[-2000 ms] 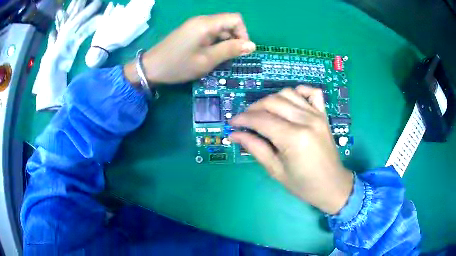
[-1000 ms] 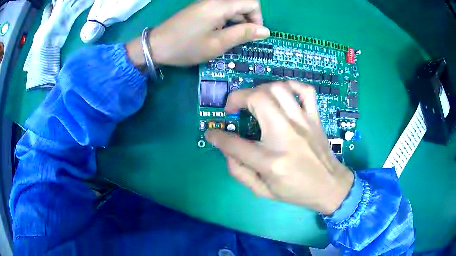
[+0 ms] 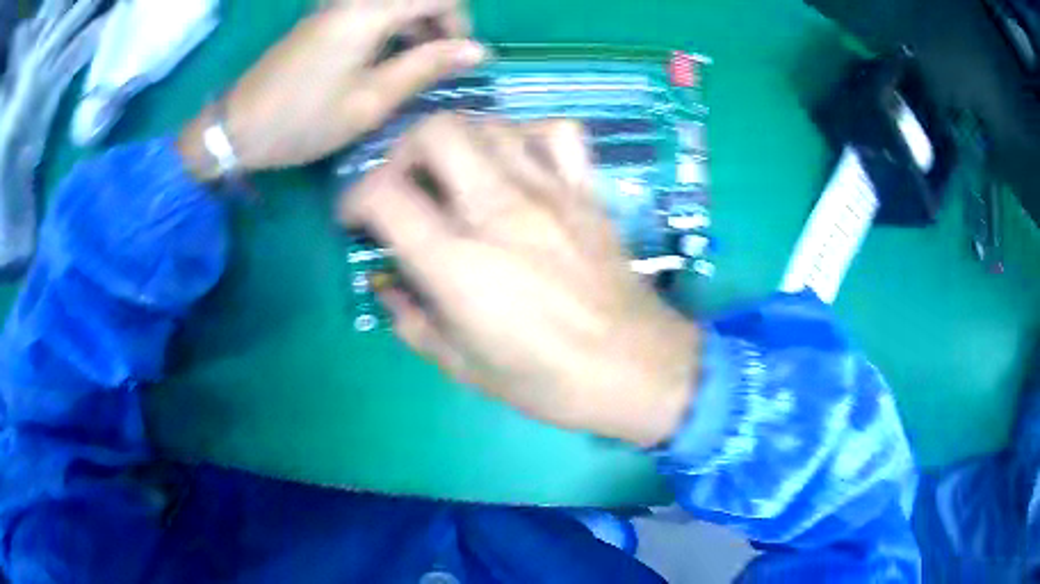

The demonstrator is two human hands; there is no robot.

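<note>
A green circuit board lies on the green mat, its terminal row along the far edge and a red block at its far right corner. The frame is blurred. My left hand rests at the board's far left edge, thumb and fingertips close together at the terminal row; I cannot tell whether it grips the board. My right hand is over the board's left and middle part, fingers bent, and hides much of it. I cannot see anything between its fingers.
A black box stands at the right, with a white label strip running from it towards my right sleeve. White gloves lie at the far left. A thin dark object lies right of the box.
The whole view has shifted, so board, box and gloves sit further left and higher in the picture. My right hand still covers the board, its fingers now blurred. My left hand stays at the far edge.
</note>
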